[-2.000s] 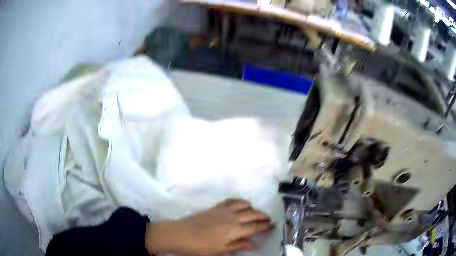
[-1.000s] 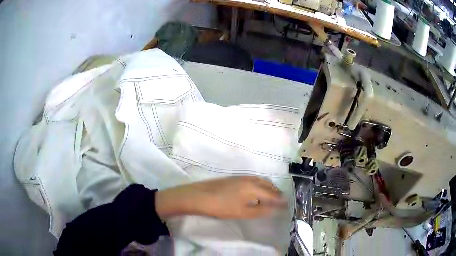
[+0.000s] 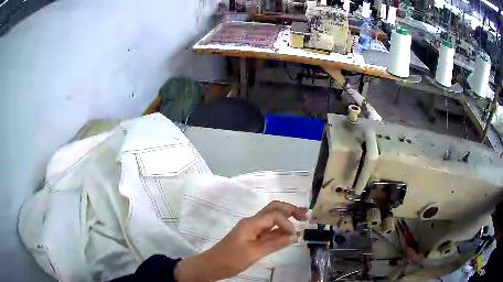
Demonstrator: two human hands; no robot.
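Note:
My left hand is at the left front of the cream sewing machine head, thumb and fingertips close together beside the needle area. Whether something small is between the fingertips cannot be made out. A small dark block sits just right of the fingertips, above a shiny metal part. A white denim jacket with dark double stitching and a pointed pocket flap lies heaped left of the machine, partly behind my hand. My right hand is not in view.
Red handles show on the machine bed. A wooden-edged table, white thread cones, a dark round seat and a blue object are behind. A bluish-white wall is at left.
The view has tilted up, showing more background. My left hand has moved from flat over the jacket to the machine's front, fingers now curled and brought together.

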